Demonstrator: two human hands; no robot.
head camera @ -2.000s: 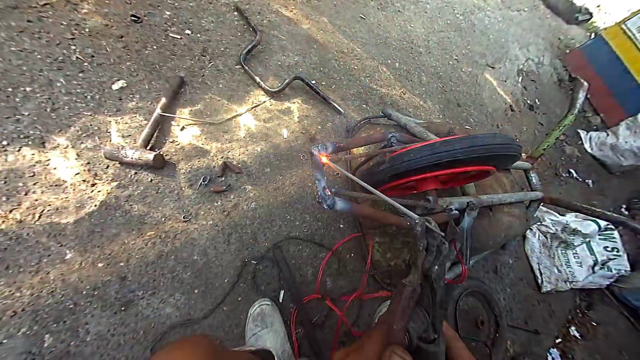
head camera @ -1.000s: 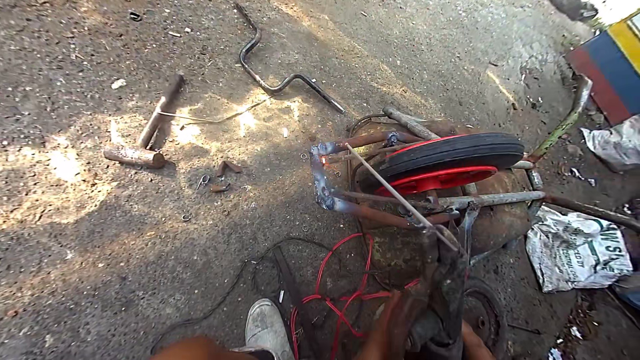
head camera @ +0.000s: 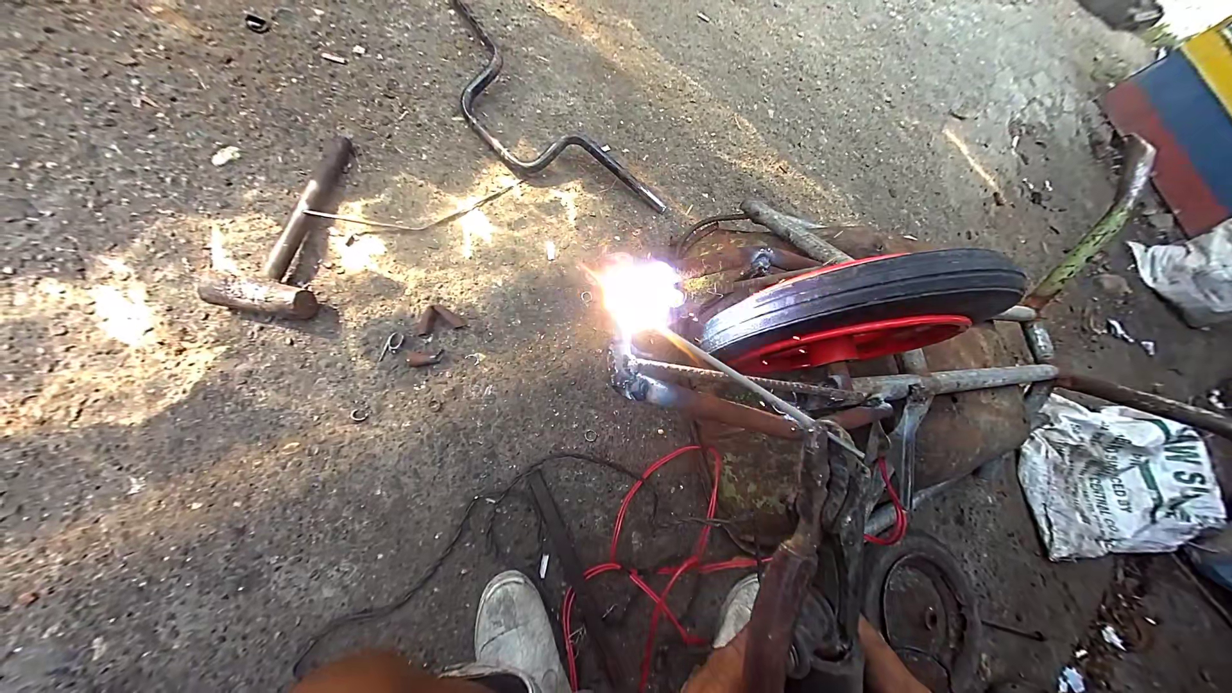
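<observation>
A slim welding rod [head camera: 765, 397] slants from the jaws of a worn electrode holder [head camera: 818, 520] up to a blinding white arc [head camera: 638, 294]. The arc burns at the upper left corner of a rusty tube frame [head camera: 722, 409]. At the bottom edge my right hand [head camera: 887, 662] is closed round the holder's handle, mostly cut off. Skin beside the handle's left side [head camera: 717, 666] may be my left hand; its grip is hidden. A black-tyred wheel with a red rim [head camera: 857, 342] lies within the frame. The glare hides the joint.
A metal hammer [head camera: 258, 295] and a bent metal bar [head camera: 549, 159] lie on the rough ground. Red cable [head camera: 616, 568] loops near my light shoe [head camera: 520, 626]. At right are a printed white sack [head camera: 1116, 481], a small tyre [head camera: 924, 606] and a painted board [head camera: 1179, 135].
The rod's tip has moved left from near the wheel, where it was one second ago. A bright arc has flared at the frame's corner, where only a small glow showed two seconds ago.
</observation>
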